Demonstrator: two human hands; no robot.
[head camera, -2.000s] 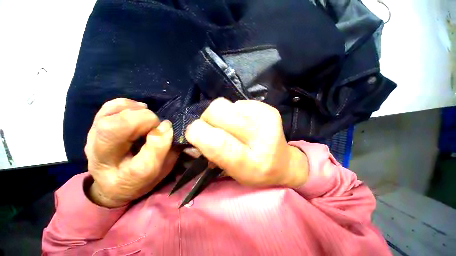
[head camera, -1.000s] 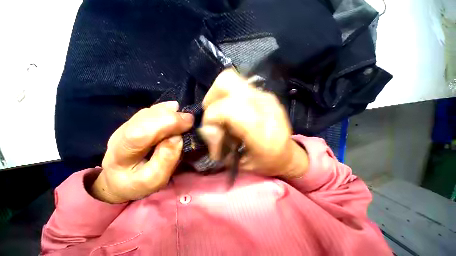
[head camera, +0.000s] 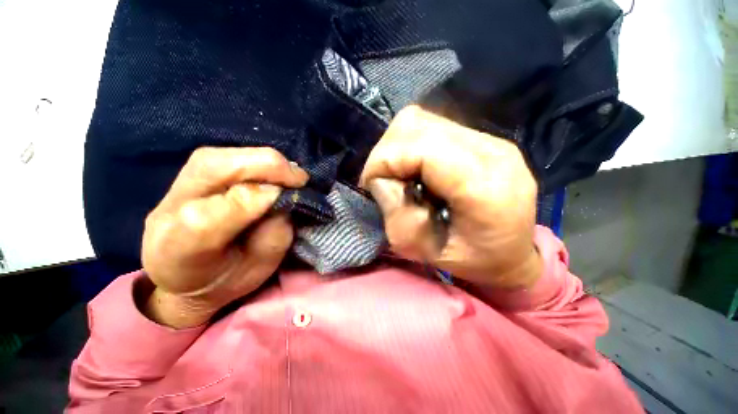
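Note:
A dark denim garment (head camera: 210, 89) fills the area in front of me, with pale grey wrong side showing at a fold below the hands and higher up. My left hand (head camera: 222, 230) pinches a narrow doubled denim edge with a small yellowish stitch between thumb and fingertips. My right hand (head camera: 457, 202) is closed in a fist to the right of that edge. Small dark parts of the thread snips (head camera: 441, 213) show between its fingers; the blades are mostly hidden.
The white tabletop (head camera: 44, 186) lies under the garment on both sides, with loose thread bits at left. A metal button (head camera: 605, 108) shows on the garment at right. A blue edge (head camera: 557, 209) and grey surfaces are below the table at right.
My right hand has moved right and turned, so the snip blades no longer show pointing down. My left hand keeps its pinch on the edge. More grey wrong side shows between the hands.

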